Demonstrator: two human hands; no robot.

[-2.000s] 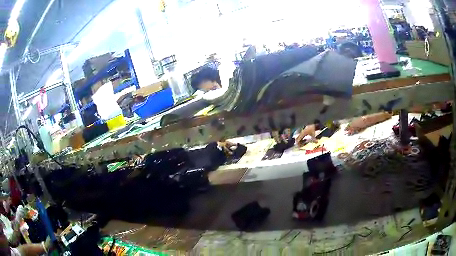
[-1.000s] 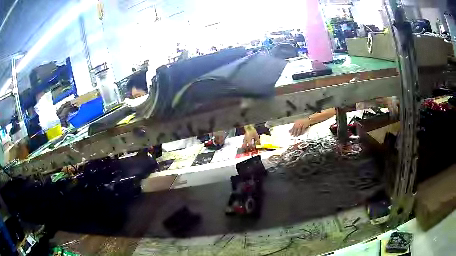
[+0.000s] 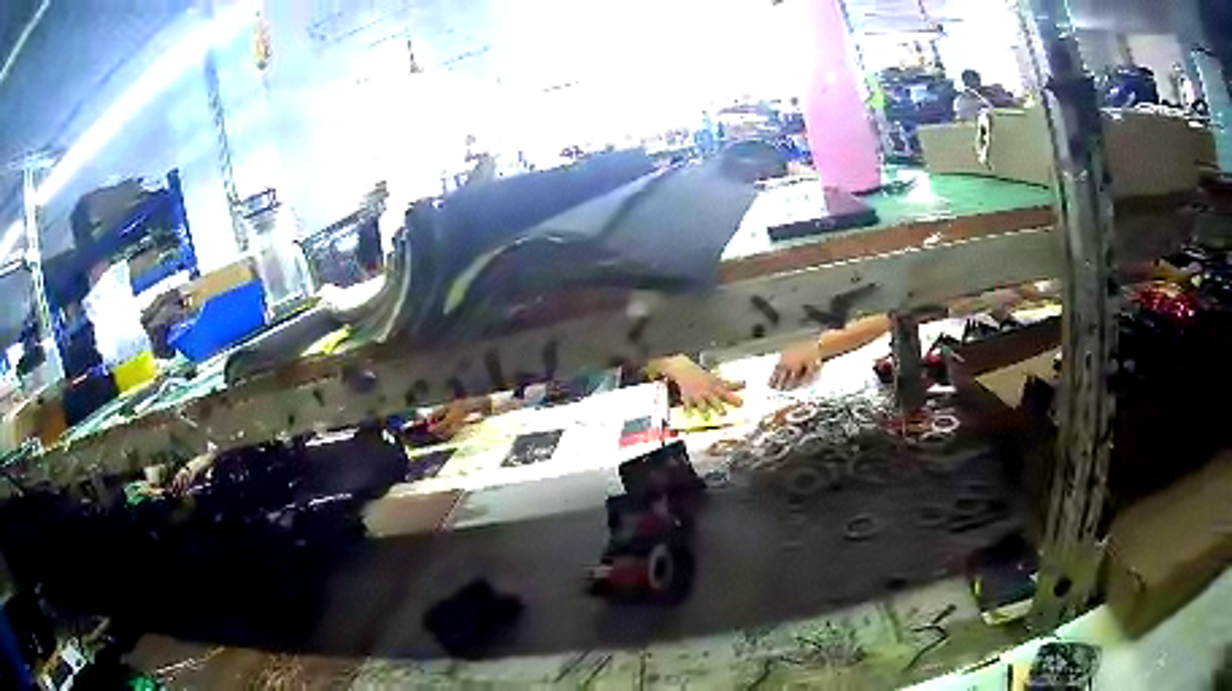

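Neither of my hands is in view. Nearest in front of me, on the dark shelf behind the bench edge, a small stack of black units (image 3: 649, 533) with red patches and a pale round centre stands near the middle. A flat black part (image 3: 473, 618) lies to its left. A loose heap of pale rings (image 3: 824, 452) spreads to its right. At the bottom right, a silver-grey speckled tin (image 3: 1063, 664) sits on the pale bench, partly cut off by the picture's edge.
An upright metal post (image 3: 1081, 338) stands at right, with a cardboard box (image 3: 1007, 378) beside it. A dark heap (image 3: 203, 540) fills the left. Other people's hands (image 3: 696, 385) rest on white sheets beyond the shelf. A worn beam (image 3: 541, 354) crosses above.
The view has swung right, so the shelf contents have shifted left and the post and tin have come into view. The people's hands beyond the shelf have moved. My hands remain unseen.
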